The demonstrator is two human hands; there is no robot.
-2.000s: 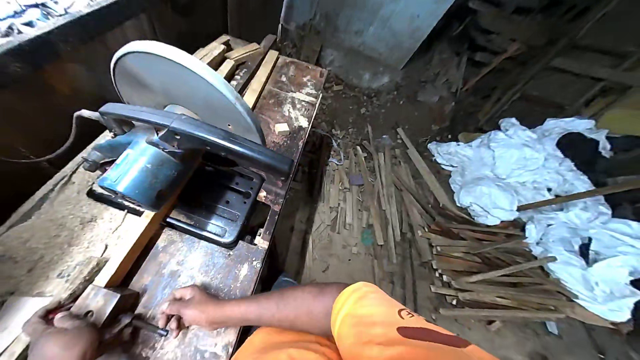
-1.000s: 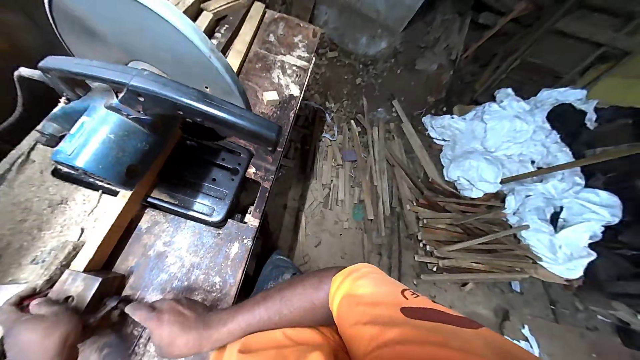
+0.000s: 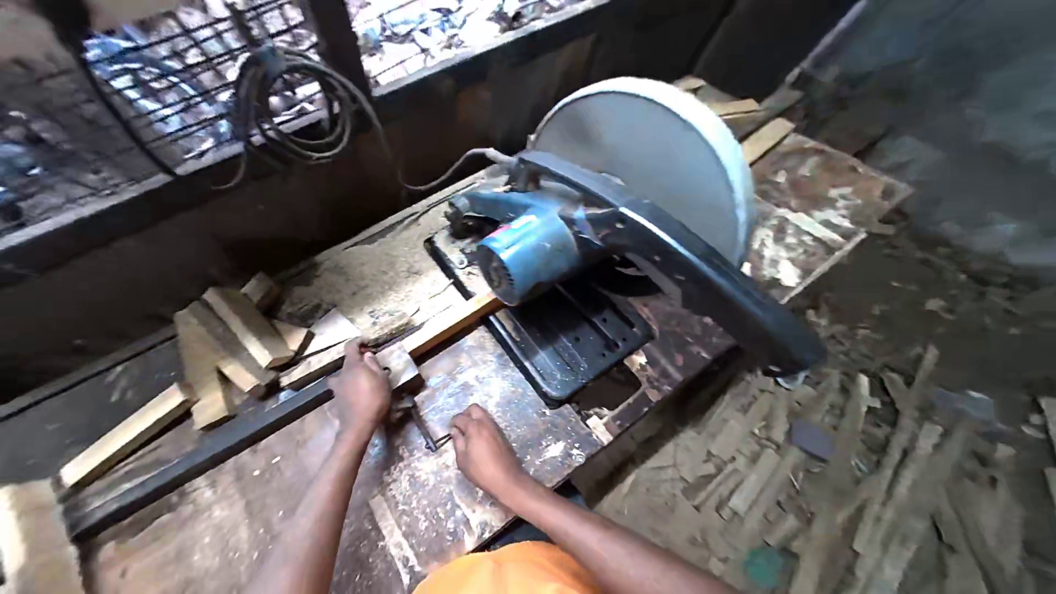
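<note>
My left hand [image 3: 363, 389] grips a small wooden block [image 3: 398, 367] on the bench beside a long dark bar [image 3: 206, 454]. To its right, my right hand [image 3: 480, 445] has its fingers closed on the handle of a screw clamp [image 3: 427, 436], whose screw runs toward the block. Beyond the block, a wooden strip [image 3: 450, 326] extends along the bench to a blue-and-black chop saw [image 3: 536, 247]. The saw's large round disc [image 3: 660, 157] stands behind its long dark arm. The clamp's jaws are mostly hidden by my left hand and the block.
Wood offcuts [image 3: 231, 346] lie at the left of the worn bench [image 3: 511, 412]. A coiled cable [image 3: 305, 107] hangs by the mesh window. Wood strips [image 3: 825, 462] litter the floor at right. More pieces [image 3: 763, 136] lie behind the disc.
The view has swung left and up, bringing the window and offcuts into sight. My right hand, near the block a second ago, is now farther from it at the clamp handle.
</note>
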